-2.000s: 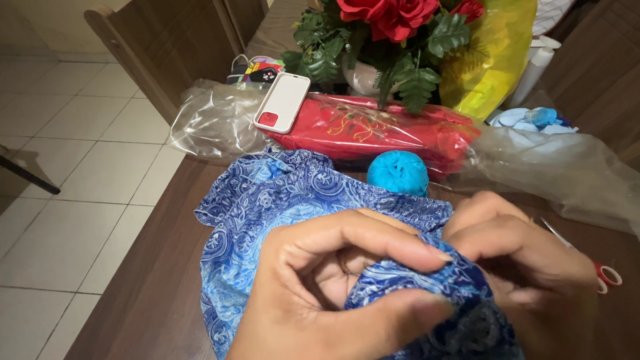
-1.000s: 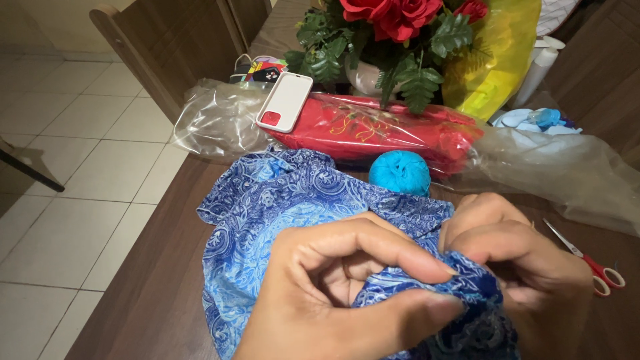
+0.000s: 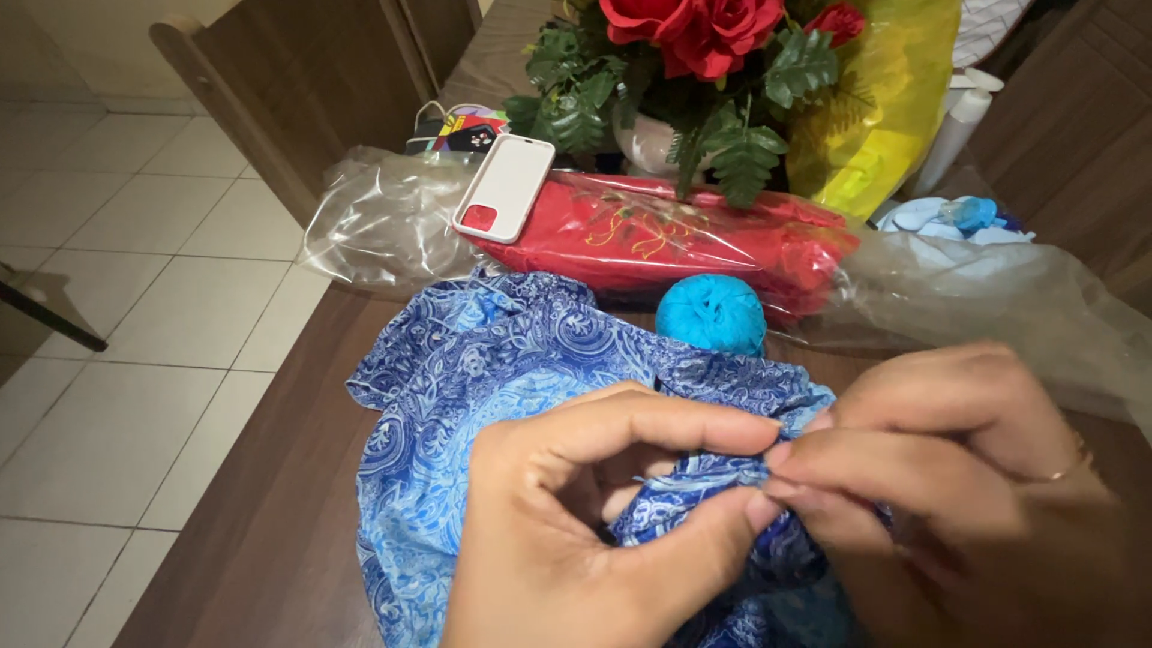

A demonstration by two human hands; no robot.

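A blue paisley-patterned fabric (image 3: pixel 540 360) lies bunched on the dark wooden table. My left hand (image 3: pixel 594 522) pinches a gathered fold of it between thumb and index finger. My right hand (image 3: pixel 954 468) meets the left fingertips at that fold, its thumb and fingers pressed together; whether a needle or thread is between them cannot be made out. Just behind the fabric sits a ball of turquoise yarn (image 3: pixel 711 315).
A red embroidered cloth in clear plastic (image 3: pixel 675 234) lies across the table (image 3: pixel 261 540), with a white phone case (image 3: pixel 506 189) on it. Behind stand red artificial roses (image 3: pixel 693 31), a yellow bag (image 3: pixel 882 108) and a white bottle (image 3: pixel 954 135). A wooden chair (image 3: pixel 297 81) stands at the left.
My right hand's fingertips have come against the left ones at the fold. The red-handled scissors seen at the right a second ago are out of sight behind my right hand.
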